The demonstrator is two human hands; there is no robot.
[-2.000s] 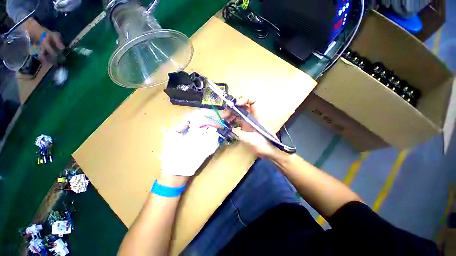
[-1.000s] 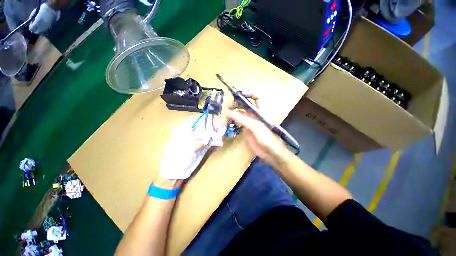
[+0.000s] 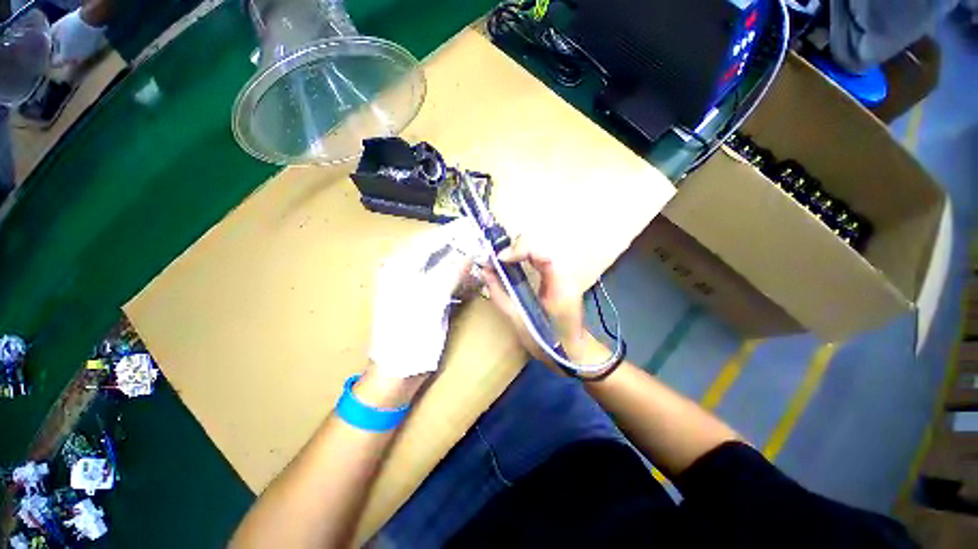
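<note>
My left hand [image 3: 413,306], in a white glove with a blue wrist strap [image 3: 371,407], is over the tan cardboard sheet [image 3: 257,322]. Its fingers are closed at a small part that is mostly hidden between the hands; I cannot make out the part. My bare right hand [image 3: 542,295] holds the soldering iron [image 3: 515,281], its front end over the black iron stand [image 3: 399,177]. A pale tube [image 3: 542,341] runs along the iron and loops at the wrist with the black cord.
A clear fume funnel [image 3: 327,99] hangs beyond the stand. A black station [image 3: 676,59] with a lit display stands at the back right, beside an open carton [image 3: 847,252] of black parts. White wired assemblies [image 3: 91,474] lie at the left. Another person's gloved hand [image 3: 77,38] shows at top left.
The iron's front has swung left and now lies over the stand area. My hands have drawn together. The blue wires and the assembly seen before are now mostly hidden.
</note>
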